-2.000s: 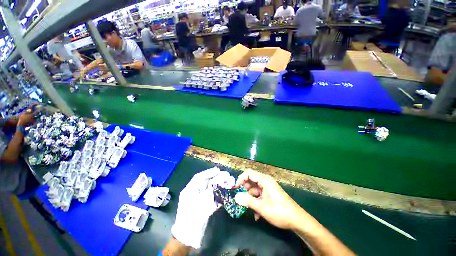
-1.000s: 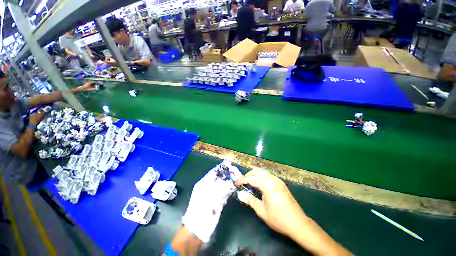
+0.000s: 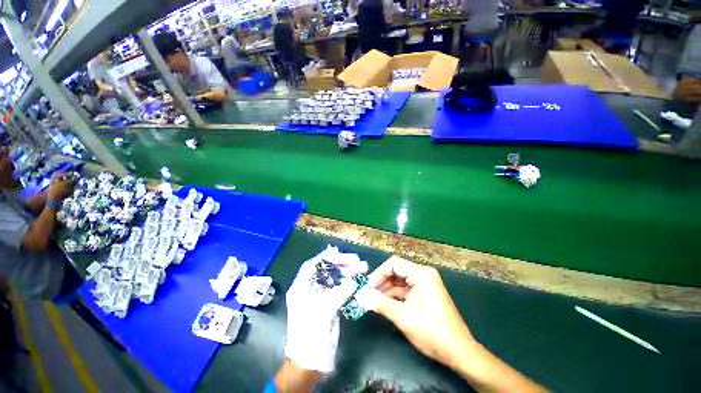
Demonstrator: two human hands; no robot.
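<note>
My left hand (image 3: 313, 315), in a white glove, holds a white and dark unit (image 3: 326, 274) with wires in its palm and fingers. My bare right hand (image 3: 411, 303) grips a small green circuit board (image 3: 355, 305) at its fingertips, right beside the gloved hand. A bit of red shows between the hands. Fingers hide part of both pieces. Three white housings lie on the near part of the blue sheet, one of them (image 3: 217, 323) flat and open side up.
Rows of white housings (image 3: 150, 249) stand on the blue sheet (image 3: 265, 222). A heap of units (image 3: 107, 207) lies at far left beside a person's arm. Units (image 3: 528, 175) ride the green belt (image 3: 461, 222). A thin white stick (image 3: 617, 328) lies at right. An open carton (image 3: 400, 69) stands across the belt.
The board, mostly hidden a second ago, now shows below the fingers, and the dark innards show in the glove. Units on the belt have moved left. The person's outstretched arm at left has drawn back.
</note>
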